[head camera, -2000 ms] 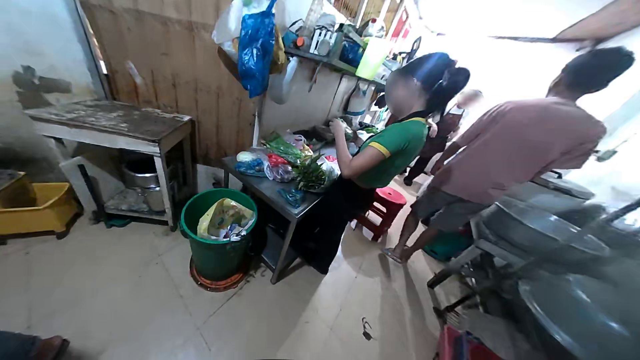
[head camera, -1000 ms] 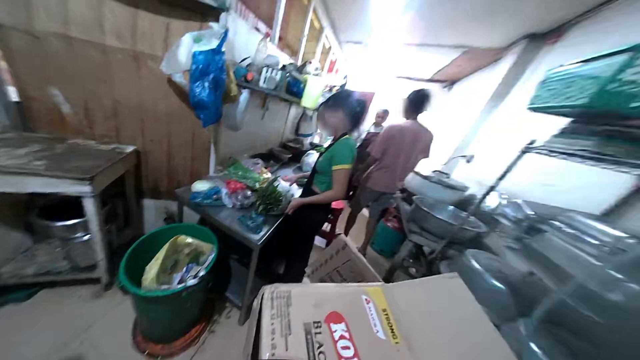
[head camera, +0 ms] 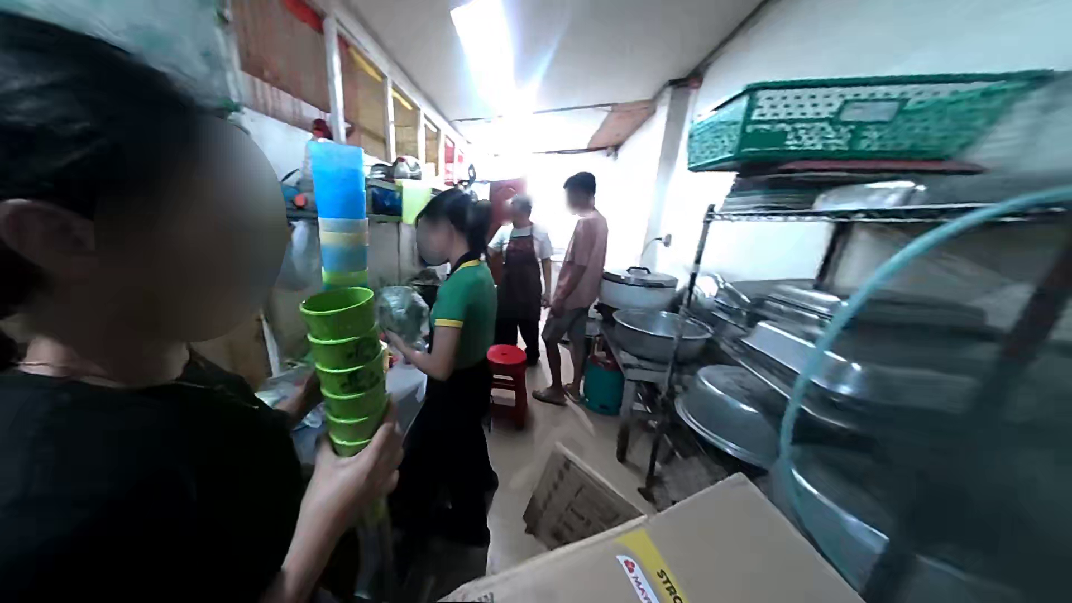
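Note:
Neither of my hands is in view. A large cardboard box (head camera: 720, 544) with printing on it fills the lower middle, close to the camera; any hands on it are hidden or outside the frame. A smaller cardboard box or flap (head camera: 578, 498) stands tilted just beyond it. Close at the left, a person in a black shirt (head camera: 142, 486) holds a stack of green plastic cups (head camera: 347, 368) in one hand. Blue and pale cups (head camera: 339, 188) rise above that stack.
A person in a green shirt (head camera: 469, 310) works at the left-hand table. Two people stand farther along the aisle, near a red stool (head camera: 507, 377) and a green gas cylinder (head camera: 603, 385). Metal basins (head camera: 729, 410) and a rack with a green basket (head camera: 854, 121) line the right side.
The view has swung right and up. The person in black with the cups has come into view at the left. The cardboard box, absent two seconds ago, is in the last two frames.

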